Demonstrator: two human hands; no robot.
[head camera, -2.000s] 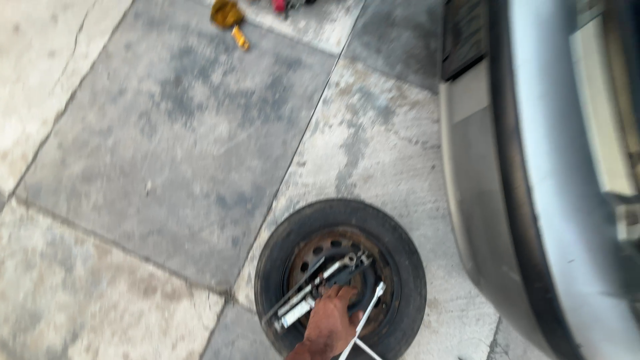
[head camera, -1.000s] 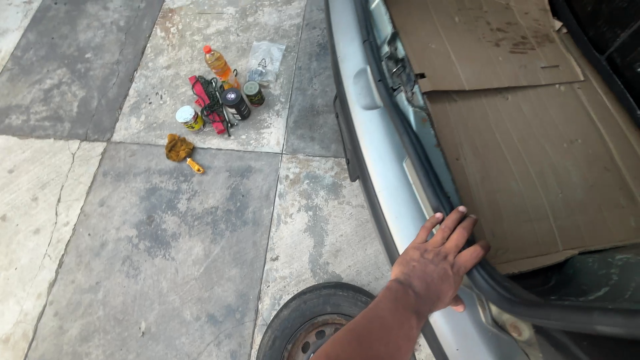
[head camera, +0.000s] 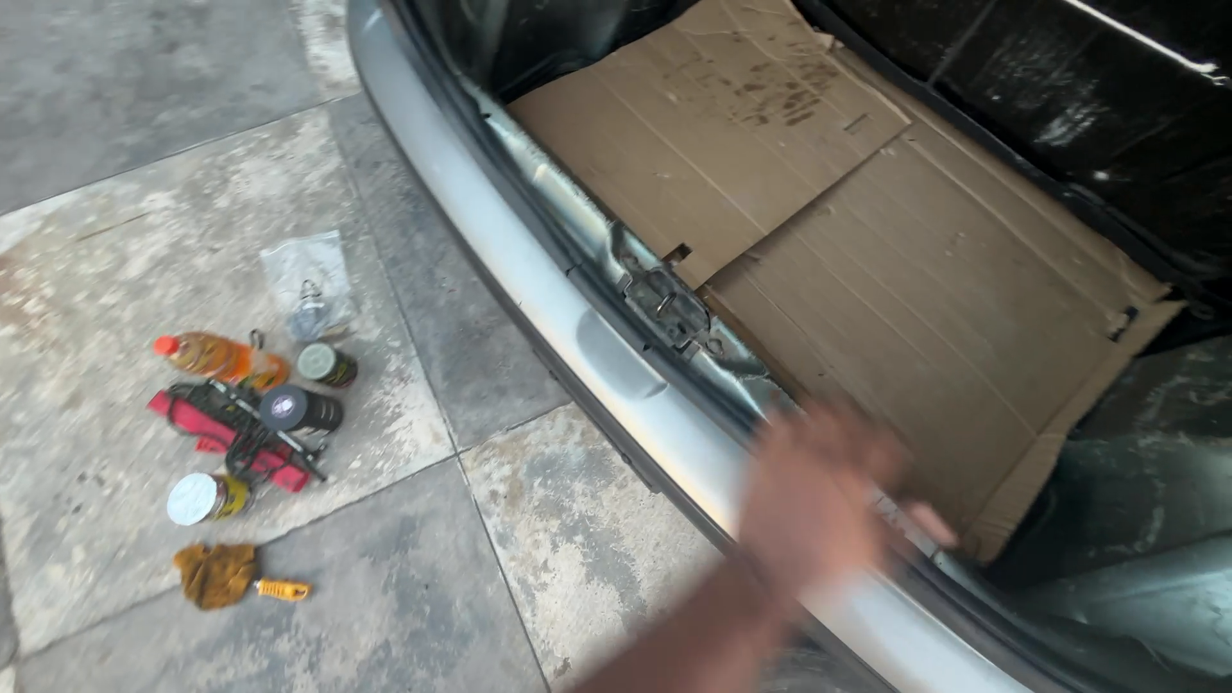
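My left hand (head camera: 828, 481), blurred by motion, is over the rear edge of a car's open trunk, palm down, its thumb apart from the fingers and no object visible in it. Whether it touches the edge cannot be told. Beneath and around it run the silver bumper (head camera: 491, 241) and the dark rubber seal. Just up and left of the hand is the metal latch area (head camera: 666, 306) of the trunk sill. Flattened cardboard sheets (head camera: 866, 279) cover the trunk floor beyond the fingers. My right hand is out of view.
On the concrete floor left of the car stand or lie an orange-capped bottle (head camera: 226, 359), a dark-lidded can (head camera: 303, 409), a smaller can (head camera: 327, 366), a white-lidded can (head camera: 207, 499), a red-and-black bundle (head camera: 241, 433), a clear plastic bag (head camera: 308, 279) and a brown cloth-like item (head camera: 217, 576) beside a yellow handle (head camera: 283, 589).
Two seconds ago a hand was at tools on a wheel; one second ago my left hand lay spread on the trunk edge. The view has swung toward the trunk, and the wheel is out of sight.
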